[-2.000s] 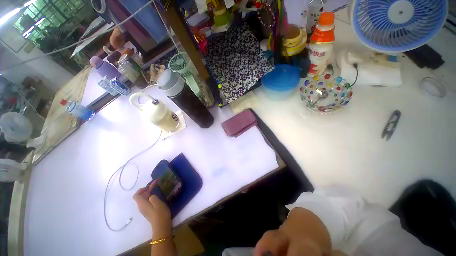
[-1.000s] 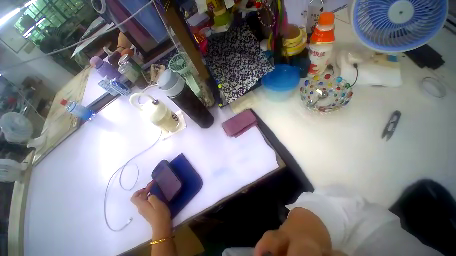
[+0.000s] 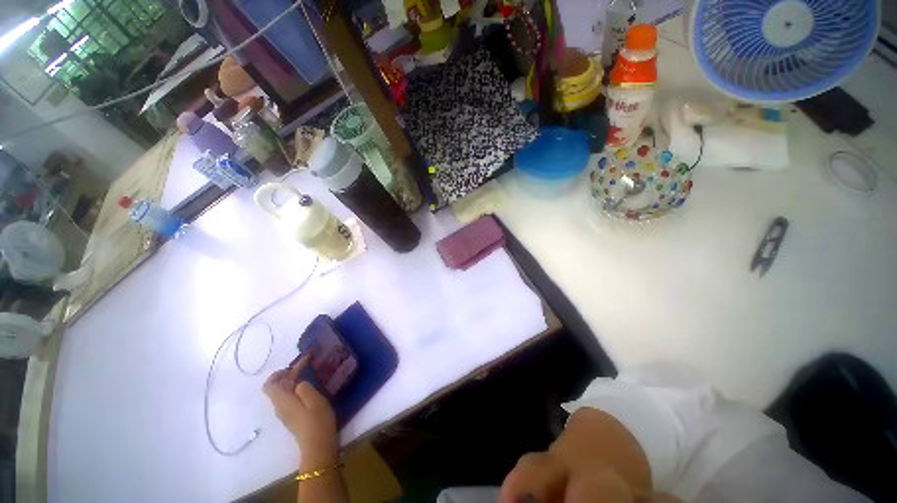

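A smartphone [image 3: 334,362] with a lit screen lies over a flat navy case [image 3: 375,344] on the left table. My left hand [image 3: 301,405], with a gold bracelet at its wrist, holds the phone's lower left side. One finger is over the screen. My right hand [image 3: 551,479] is at the bottom edge, partly cut off, with its fingers bent. A small dark bit shows at its fingers, too little to name. A maroon-pink case [image 3: 471,242] lies apart from both hands, and a thin white cable [image 3: 236,339] lies left of the phone.
A dark tumbler [image 3: 379,206] and cream jug [image 3: 313,227] stand behind the phone. On the right table are a blue tub [image 3: 553,160], dotted bowl [image 3: 641,187], orange-capped bottle [image 3: 631,90], fan [image 3: 786,44] and snips [image 3: 769,246]. A dark gap separates the tables.
The phone's screen picture has changed. A finger of my left hand has moved onto the screen, and that hand has shifted slightly right. My right hand has not visibly moved.
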